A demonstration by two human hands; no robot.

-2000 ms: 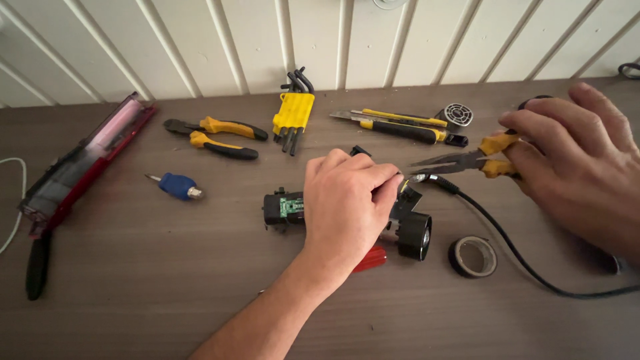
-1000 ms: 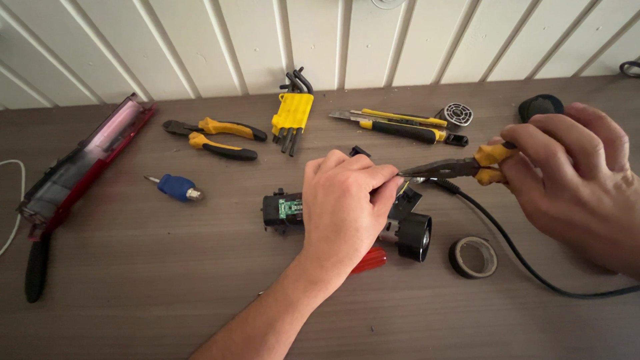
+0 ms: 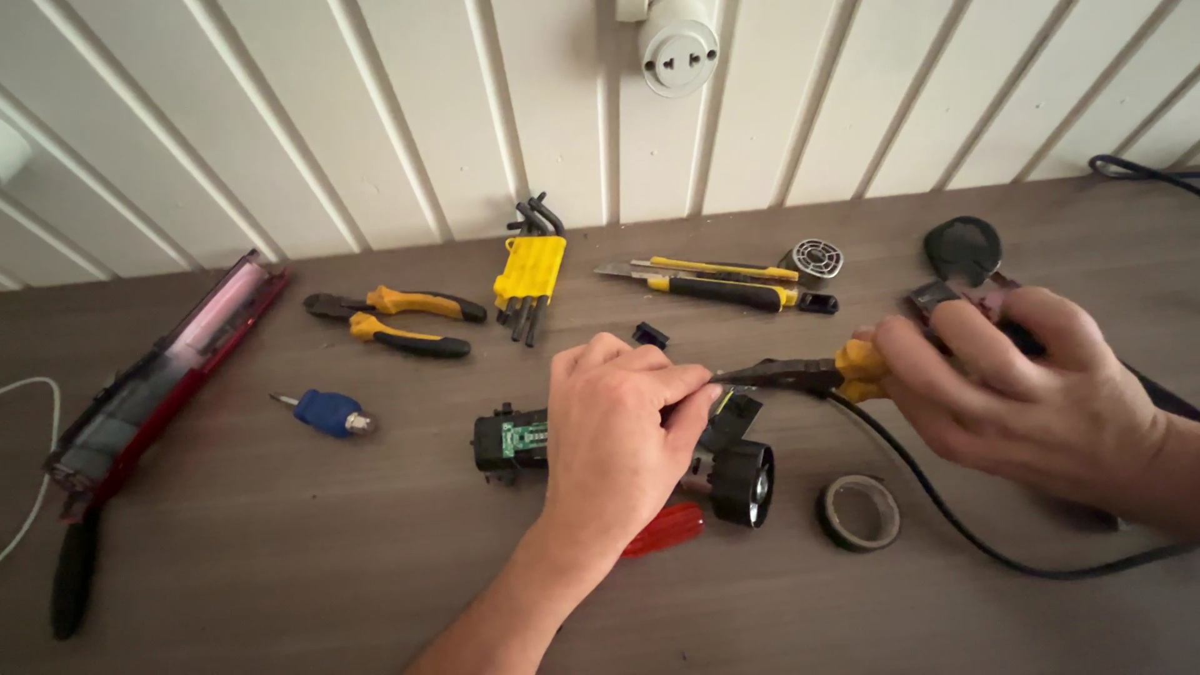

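Note:
My left hand (image 3: 623, 422) covers the middle of an opened black device with a green circuit board (image 3: 523, 438) and a round black end piece (image 3: 743, 483). Its thumb and forefinger pinch something small beside the device; the hand hides what it is. In my right hand (image 3: 1003, 394) are yellow-handled needle-nose pliers (image 3: 783, 374), their tips touching or very near my left fingertips. Whether the jaws grip anything is too small to tell. A black cable (image 3: 923, 473) runs from below the pliers toward the right edge. A red handle (image 3: 667, 529) shows under the device.
Diagonal cutters (image 3: 403, 319), a yellow hex key holder (image 3: 530, 272), a utility knife (image 3: 722, 291) and a round grille piece (image 3: 817, 261) lie behind. At left are a blue screwdriver (image 3: 326, 412) and a red casing (image 3: 169, 384); a tape roll (image 3: 858, 513) is at right. A socket (image 3: 680, 58) is on the wall.
The pliers in my right hand have moved left, up to my left fingertips. My left hand keeps its pinch over the device. The view has tilted upward, showing more wall.

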